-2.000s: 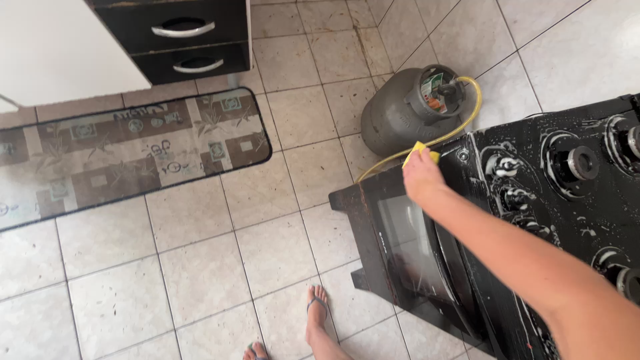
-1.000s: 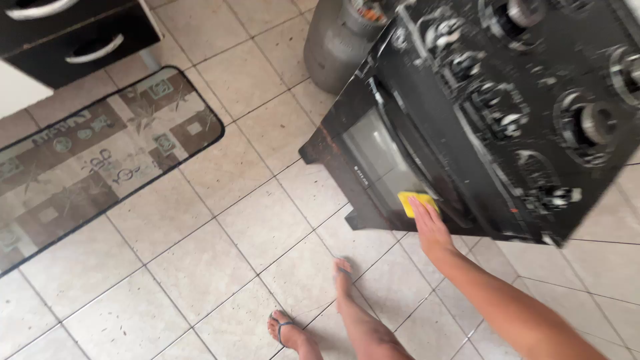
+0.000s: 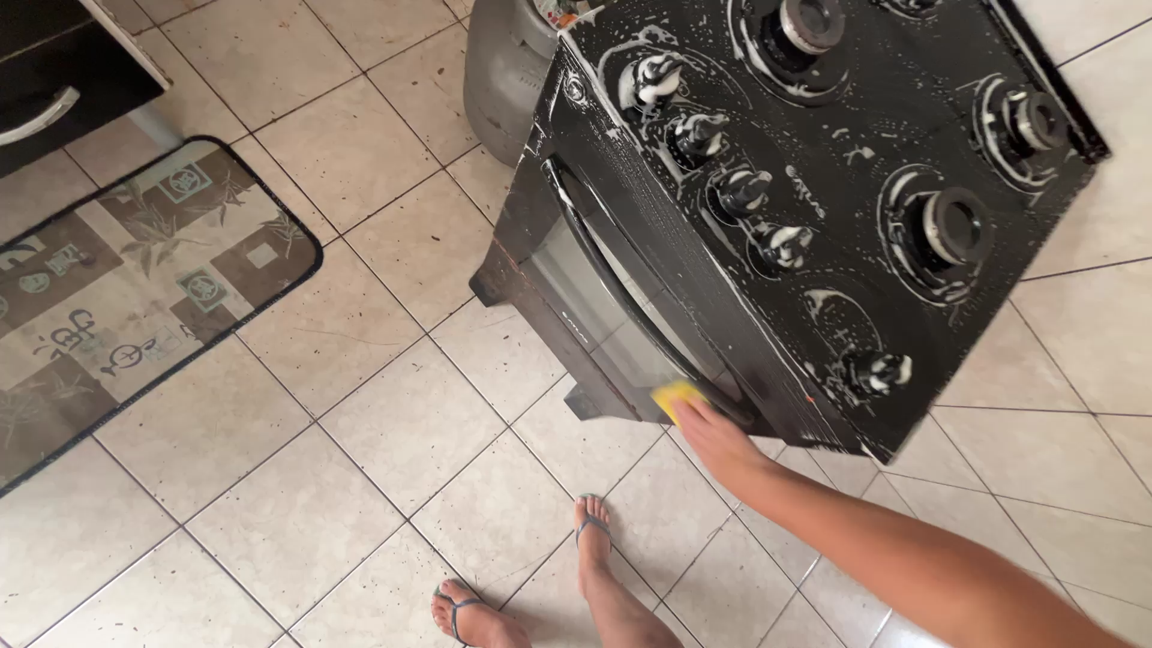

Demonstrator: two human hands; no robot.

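Observation:
My right hand [image 3: 713, 434] holds a yellow sponge [image 3: 677, 399] against the lower right part of the oven door [image 3: 594, 315], close to the end of its black handle [image 3: 621, 292]. The black gas stove [image 3: 864, 135] has white suds over its top, around the burners [image 3: 954, 227] and on the control knobs [image 3: 742, 192]. My left hand is out of view.
A grey gas cylinder [image 3: 504, 81] stands beside the stove on the tiled floor [image 3: 360, 378]. A patterned mat [image 3: 180, 261] lies at the left, near a black drawer unit [image 3: 81, 81]. My feet in flip-flops [image 3: 459, 612] are below the stove.
My right hand with the sponge has moved from the front corner of the stove near the gas cylinder to the other end of the oven door. The view has shifted and turned.

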